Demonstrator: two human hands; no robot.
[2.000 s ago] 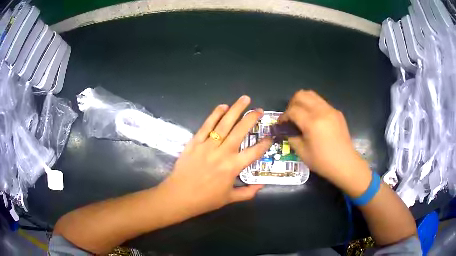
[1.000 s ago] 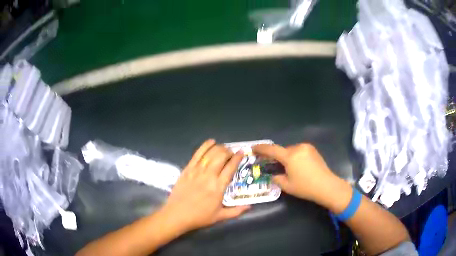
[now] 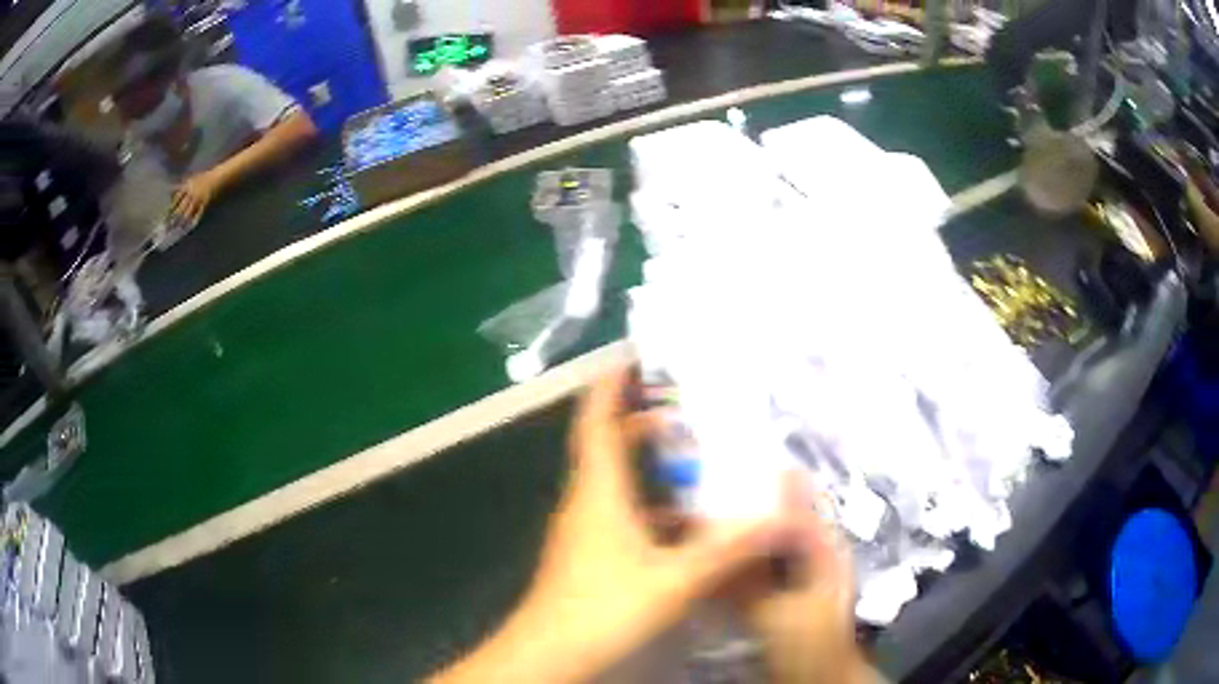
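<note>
A power strip housing [image 3: 679, 461] is blurred, tilted up at the near left edge of the right-hand stack. Dark and blue parts show in its open face. My left hand [image 3: 602, 535] grips it at the left side and below. My right hand [image 3: 805, 595] is blurred just below and right of it; a small dark thing shows at its fingers, too unclear to name. The bagged stacked power strip units [image 3: 856, 294] beside it are overexposed bright white, so edges between them and the housing are hard to see.
The green belt [image 3: 388, 321] crosses behind a pale rail, carrying a bagged unit [image 3: 575, 267]. More stacked units [image 3: 67, 601] stand at left. Blue parts [image 3: 401, 131] fill a box across the belt near a person [image 3: 241, 127]. Brass strips [image 3: 1023, 301] lie at right.
The view has swung up and right. The housing has left the mat and is now raised and tilted beside the right-hand stack. Both hands moved with it.
</note>
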